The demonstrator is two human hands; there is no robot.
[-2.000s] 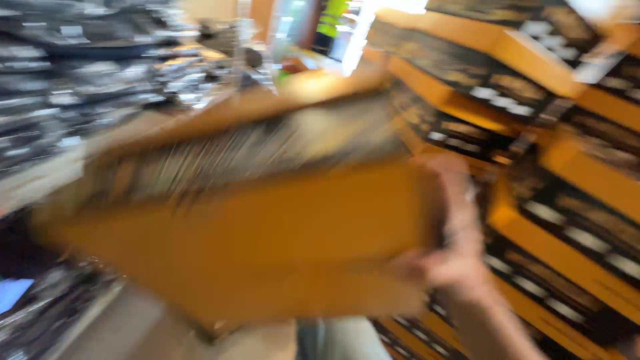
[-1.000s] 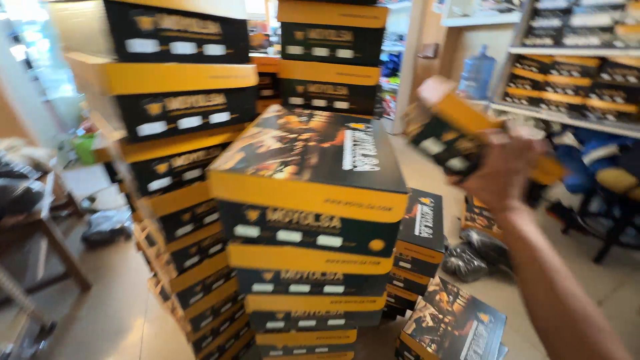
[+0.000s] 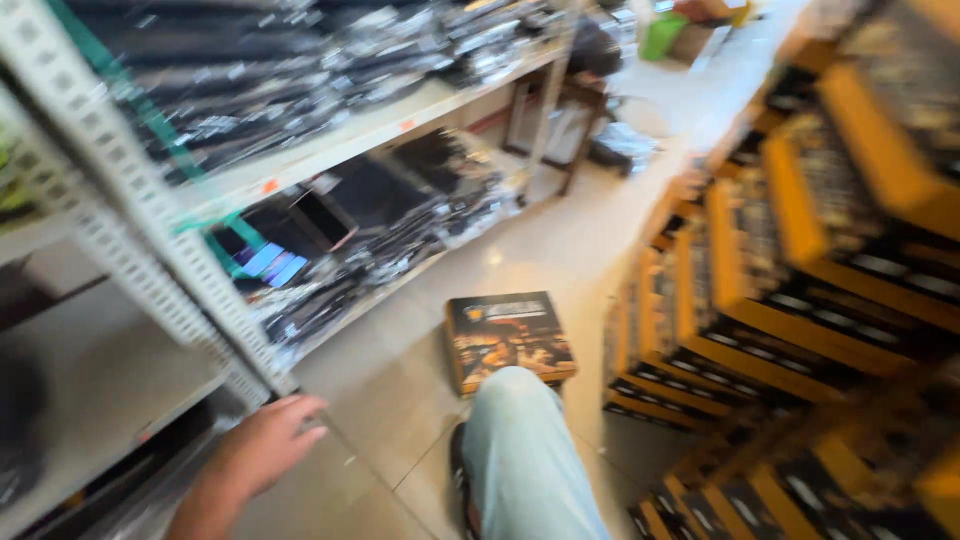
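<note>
My left hand (image 3: pixel 274 442) is at the lower left with nothing in it, fingers loosely apart, beside the foot of a perforated metal shelf post (image 3: pixel 172 247). A black and orange cardboard box (image 3: pixel 512 337) lies on the tiled floor just beyond my knee, which is in pale blue trousers (image 3: pixel 525 457). Stacks of similar black and orange boxes (image 3: pixel 757 322) rise on the right. My right hand is out of view.
Metal shelves (image 3: pixel 375 139) on the left hold many plastic-wrapped dark packages (image 3: pixel 300 82). A phone (image 3: pixel 324 219) lies on the lower shelf. Tiled floor (image 3: pixel 375 375) runs between shelves and stacks. Farther back stand a wooden stand (image 3: pixel 559 127) and a green item (image 3: pixel 663 36).
The view has swung strongly from the box stacks to the shelves and floor. A hand held a box one second ago; that hand is out of view, and my left hand now shows empty.
</note>
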